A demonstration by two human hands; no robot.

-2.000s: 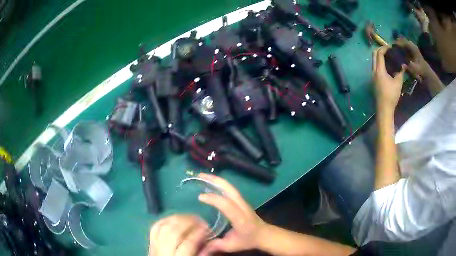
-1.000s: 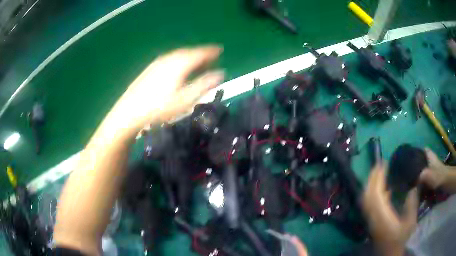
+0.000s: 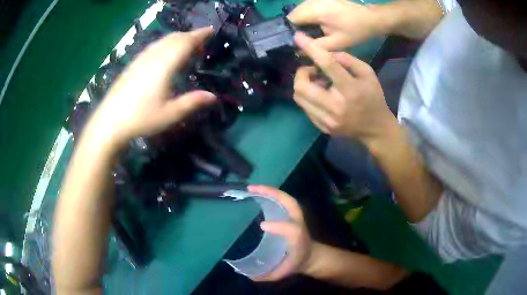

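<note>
My left hand [image 3: 138, 95] reaches in from the lower left over the heap of black units. Its thumb and fingers are apart, and nothing shows in it. It is slightly blurred. My right hand [image 3: 297, 239] is at the bottom centre, near the bench edge, and holds a translucent grey-white curved band [image 3: 263, 260] between thumb and fingers. The band is C-shaped, with its opening facing left. Black units with handles [image 3: 225, 152] lie heaped on the green bench below and right of my left hand, with small white connectors among them.
Another worker's hands [image 3: 349, 98] hold a boxy black head [image 3: 271, 37] at the top centre, close to the heap. That worker's light sleeve [image 3: 462, 224] fills the right side. The bench's front edge [image 3: 231, 245] runs diagonally below. A white border strip [image 3: 49, 167] curves along the left.
The view has shifted. My left hand has moved from the band out over the heap. My right hand still holds the band. The other worker's hands now appear nearer, with a boxy head.
</note>
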